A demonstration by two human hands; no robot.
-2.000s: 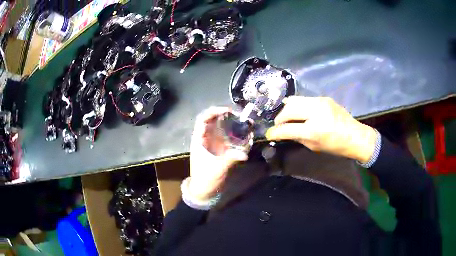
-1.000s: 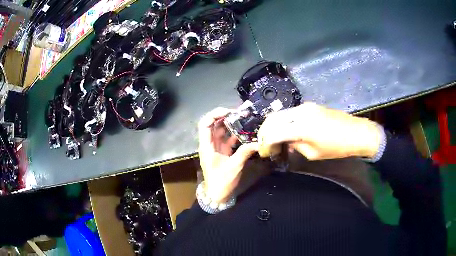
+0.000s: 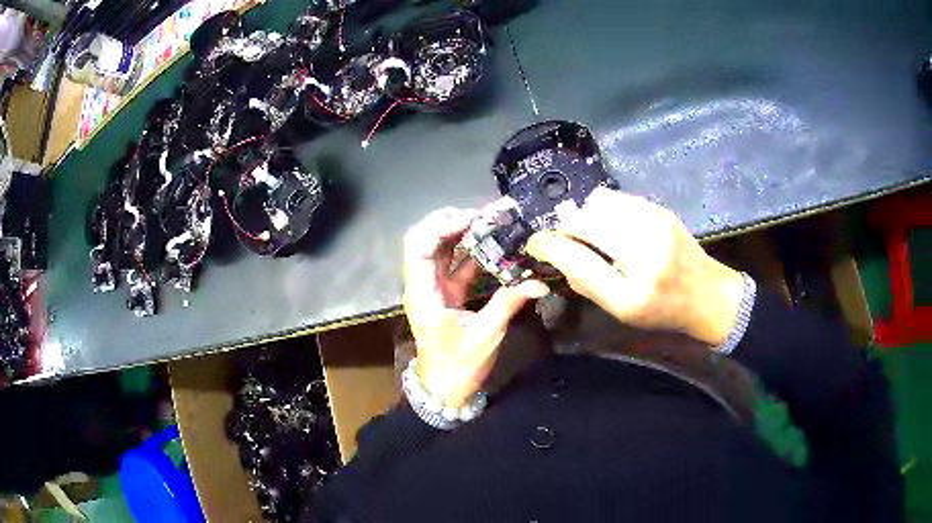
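A round black housing with a ring at its centre lies on the dark green mat near its front edge. A small board module sits at the housing's lower left, partly covered by fingers. My left hand grips this module from the left, thumb below and fingers behind. My right hand is bent over the housing's lower right, fingertips at the join between module and housing. What the right fingertips pinch is hidden or too small to tell.
Black units with red wires are clustered on the mat at left and far left. A thin dark rod lies beyond the housing. Cardboard boxes hold black parts below the bench edge. A blue item and red stool stand below.
The module in my left hand has turned from its dark side to its board side. The housing has shifted slightly right. My right fingers have moved in over the module, then drawn back a little.
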